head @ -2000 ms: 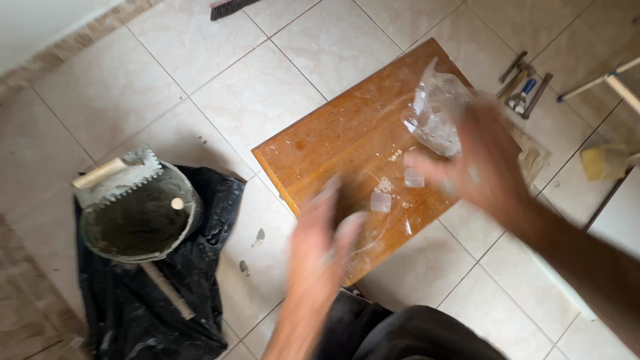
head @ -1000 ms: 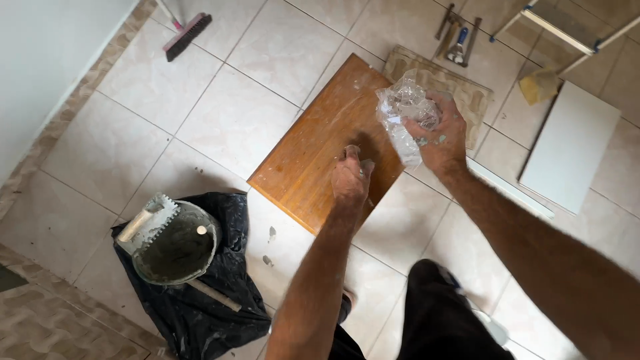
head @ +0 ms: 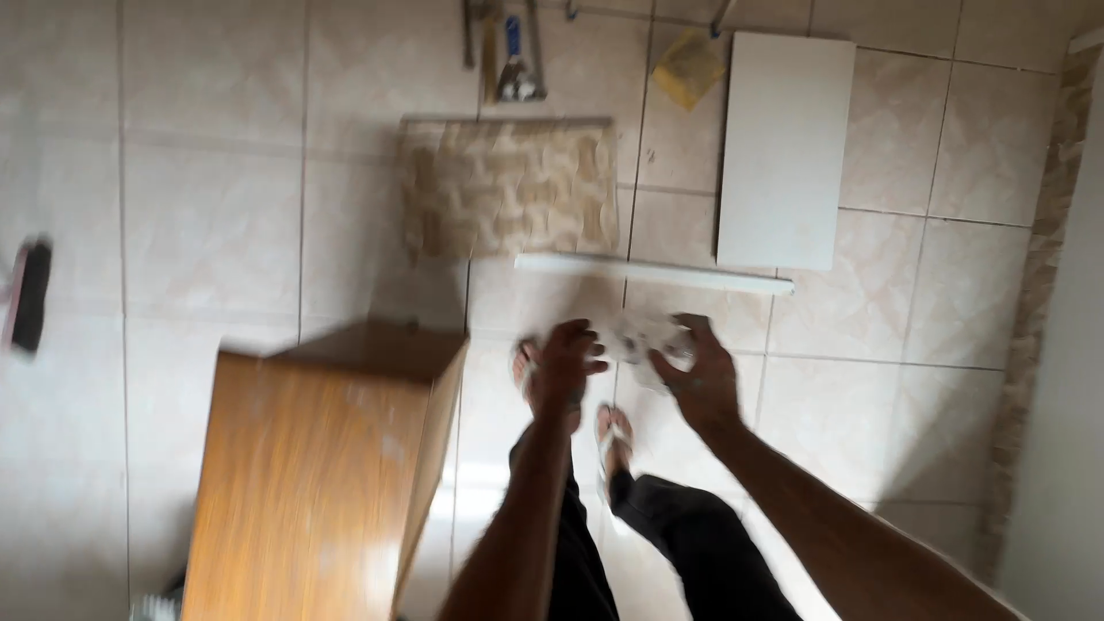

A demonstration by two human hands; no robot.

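A crumpled clear plastic bag point(head: 647, 341), blurred, lies between my two hands over the tiled floor. My right hand point(head: 700, 371) is at its right side, fingers curled round it. My left hand point(head: 567, 364) is just left of the bag with bent, spread fingers; whether it touches the plastic is not clear. To the left of my hands stands a wooden cabinet or box point(head: 310, 483) with a brown wood-grain top. Both my feet, in sandals, show below the hands.
Ahead lie a patterned tile point(head: 511, 185), a white strip point(head: 655, 274), a white panel point(head: 787, 151), and a yellow sponge or cloth point(head: 688, 69). A blue-handled scraper point(head: 516, 60) lies among other tools at the top. A brush head point(head: 31, 297) is at the far left.
My hands have left the wooden top, with the plastic, and are now over the floor to its right. The small clear pieces seen on the wood earlier no longer show there. The view has swung right.
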